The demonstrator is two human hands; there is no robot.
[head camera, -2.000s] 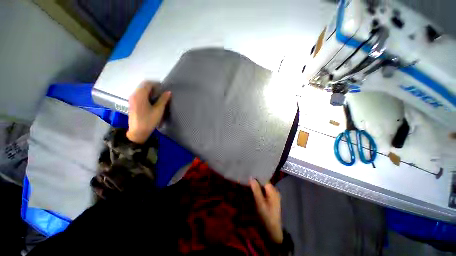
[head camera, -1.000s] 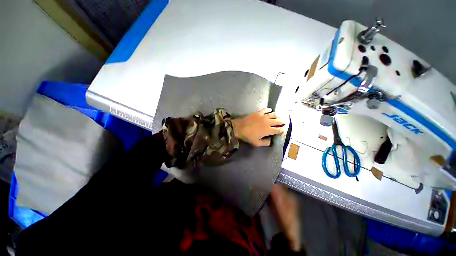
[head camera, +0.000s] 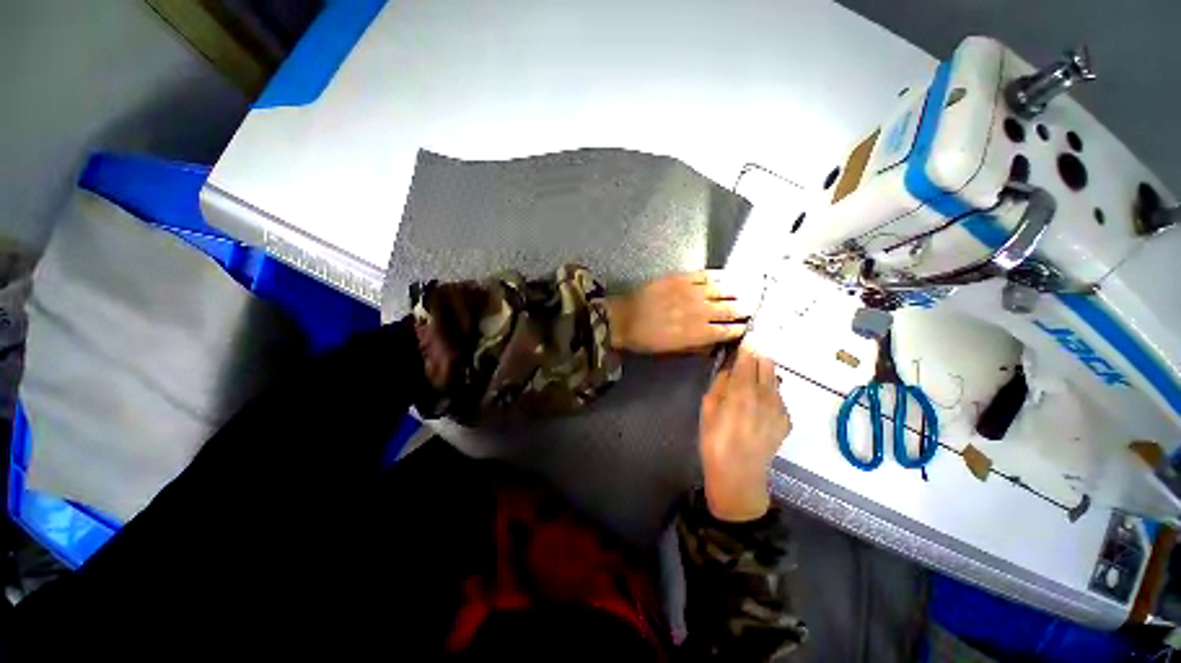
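Note:
A grey fabric panel (head camera: 518,207) lies on the white table left of the sewing machine's needle area and hangs over the front edge toward the lap. My left hand (head camera: 676,312) lies flat on the panel near its right edge, fingers pointing right. My right hand (head camera: 745,427) is at the panel's right edge just below the left fingertips, its fingers together on the edge. A bit of dark material shows between the two hands. Whether the right fingers pinch the edge is hidden. The presser foot area of the sewing machine (head camera: 958,194) is right of the fingertips.
Blue-handled scissors (head camera: 886,425) lie on the table (head camera: 622,65) right of my hands. A small black object (head camera: 1002,404) and brown patches (head camera: 977,461) are further right. At left, grey cut pieces (head camera: 130,350) lie on a blue bin (head camera: 49,512).
My left hand has moved from the panel's far left side to its right edge. My right hand has come up from the lower edge onto the table beside it. The panel has turned.

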